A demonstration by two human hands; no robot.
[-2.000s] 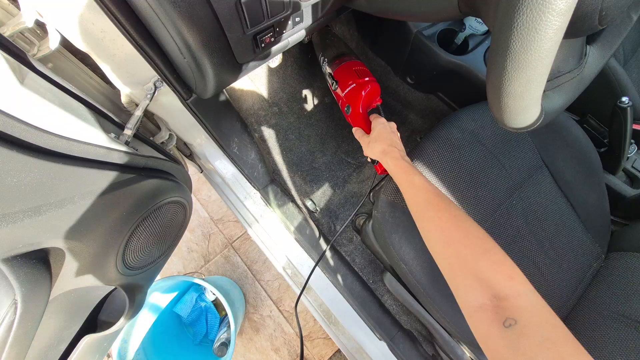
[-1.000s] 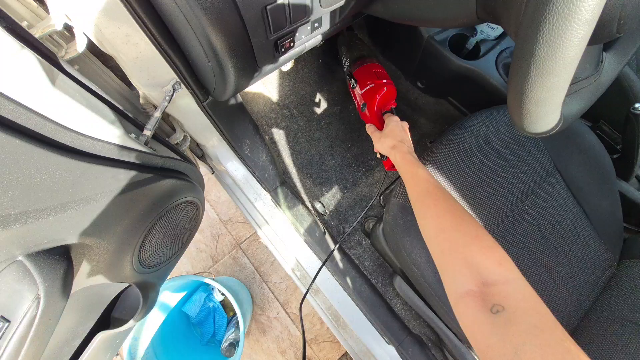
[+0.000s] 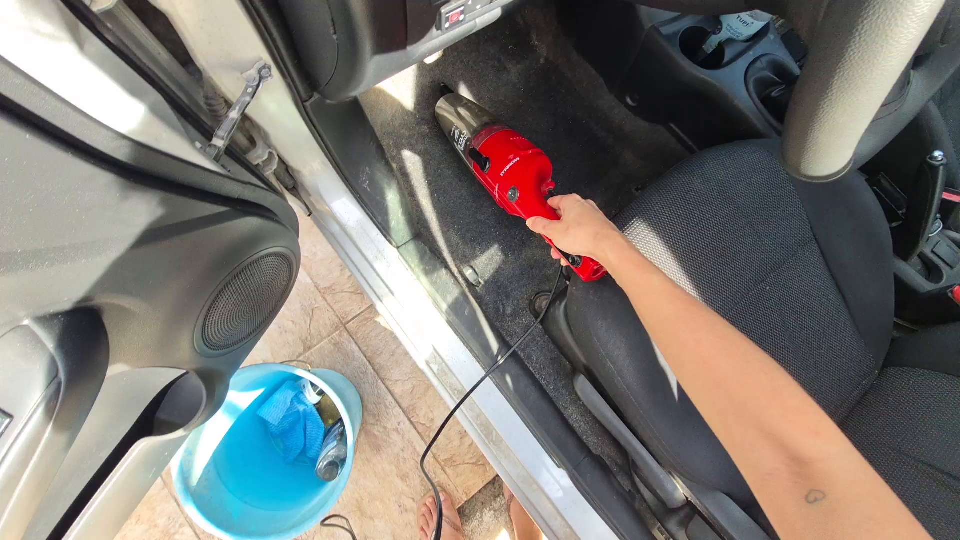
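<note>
My right hand point(image 3: 576, 227) is closed around the handle of a red corded handheld vacuum cleaner point(image 3: 517, 171), beside the front corner of the car seat. The vacuum's smoky clear nozzle end points up and left, over the dark carpet of the footwell point(image 3: 517, 90), near the door sill side. From its handle a black power cord point(image 3: 480, 381) runs down across the door sill to the tiled floor outside. My left hand is not in view.
The grey fabric seat point(image 3: 742, 247) lies right of the footwell, under the steering wheel point(image 3: 855, 82). At left stands the open car door point(image 3: 142, 247). A blue bucket point(image 3: 187, 465) with a blue cloth point(image 3: 295, 420) and bottles is on the tiles by the door sill point(image 3: 442, 375).
My right hand has drawn the vacuum back toward the door sill and seat. Its nozzle, earlier reaching deep under the dashboard, now shows over the carpet.
</note>
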